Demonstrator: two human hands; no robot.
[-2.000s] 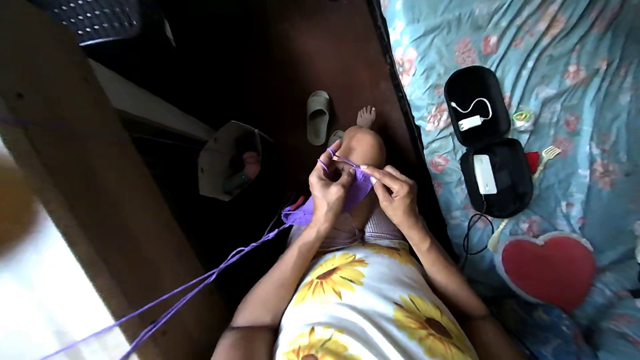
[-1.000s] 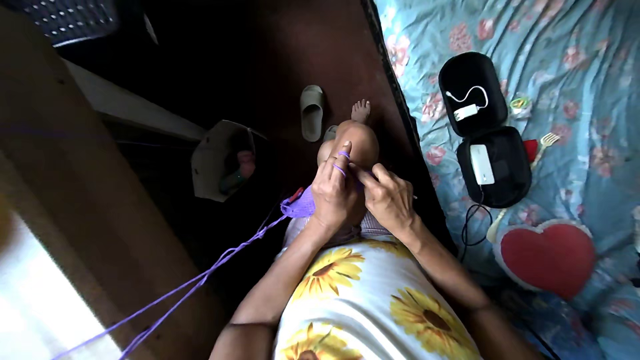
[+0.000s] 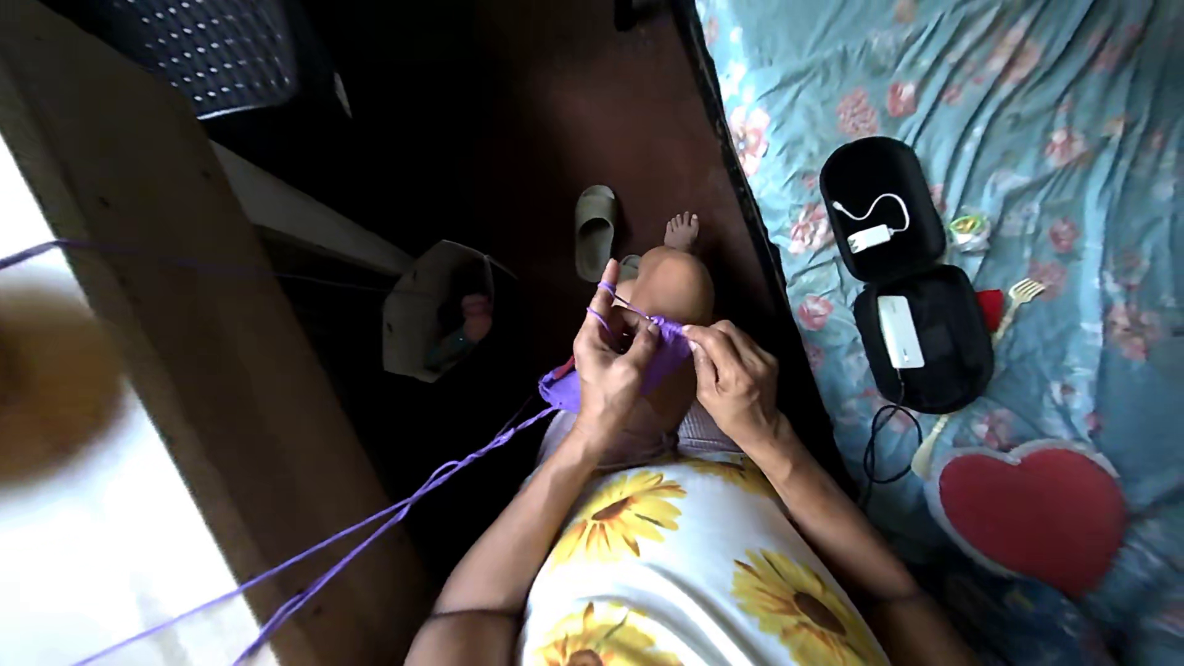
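Observation:
Over the lap, my left hand (image 3: 609, 365) pinches the top edge of a purple crocheted piece (image 3: 668, 356) between thumb and a finger, with purple yarn looped round its raised index finger. My right hand (image 3: 735, 375) grips the piece's right end at the stitches; a thin hook or needle seems to run between the hands, mostly hidden by the fingers. More of the purple work hangs below and left of my left hand. From there, strands of purple yarn (image 3: 444, 476) run down to the lower left.
On the bed's floral sheet (image 3: 1101, 240) at right lie an open black case (image 3: 971, 347) with white devices and a cable, a fork (image 3: 1025, 292) and a red heart-shaped cushion (image 3: 1031, 513). A slipper (image 3: 595, 231) lies on the floor. A wooden beam (image 3: 176, 324) and an open container (image 3: 407, 324) stand left.
My left index finger has risen from the work, and the hands are a little farther apart than one second ago. More of the purple piece shows between them.

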